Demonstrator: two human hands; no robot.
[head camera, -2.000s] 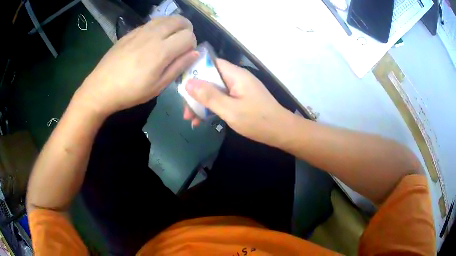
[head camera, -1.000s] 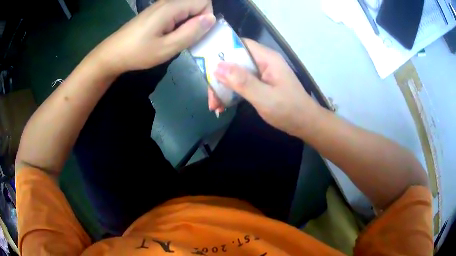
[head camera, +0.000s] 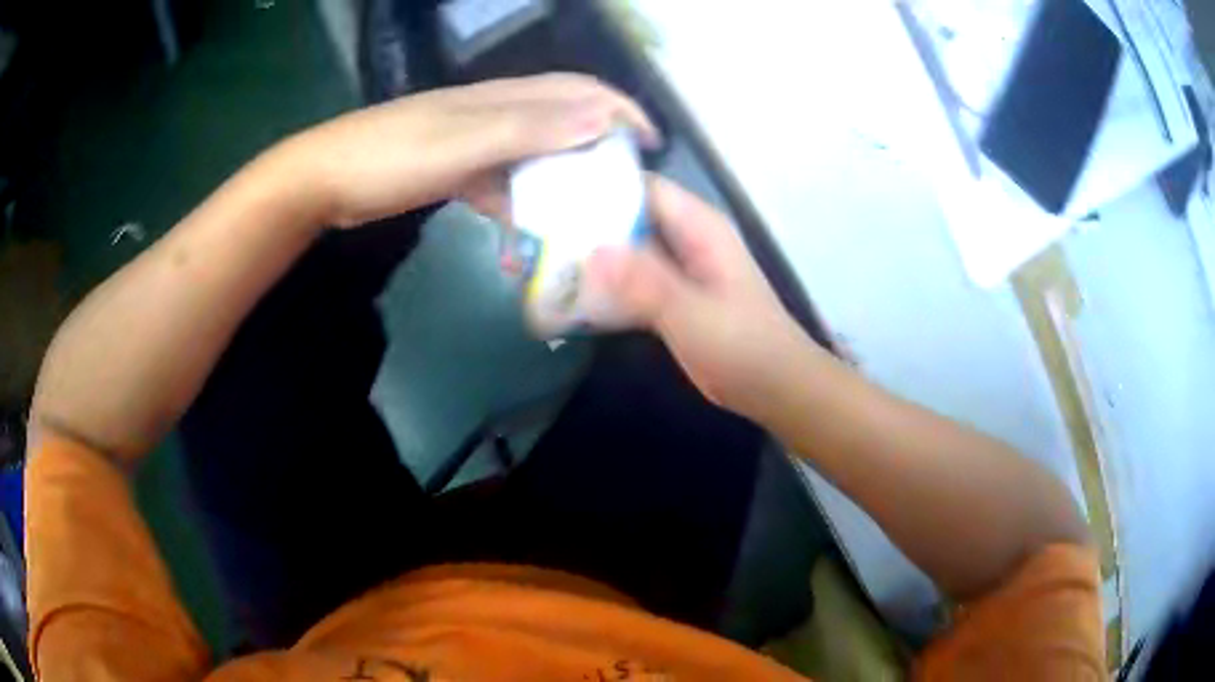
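The roll of clear tape, white with blue and yellow print, is held over the lap and is blurred. My right hand grips its lower right side, with the thumb across the front. My left hand lies over the top edge of the roll, fingers bent. Whether the left fingers hold the roll or a tape end cannot be told. Both forearms are bare below the orange sleeves.
The white worktable runs along the right. On it are a black smartphone on paper sheets and a brown tape strip. A dark green floor lies at the left, with a white cord loop.
My left hand has moved down and right and now lies flatter over the top of the roll. The roll has turned in my right hand. The camera view has shifted.
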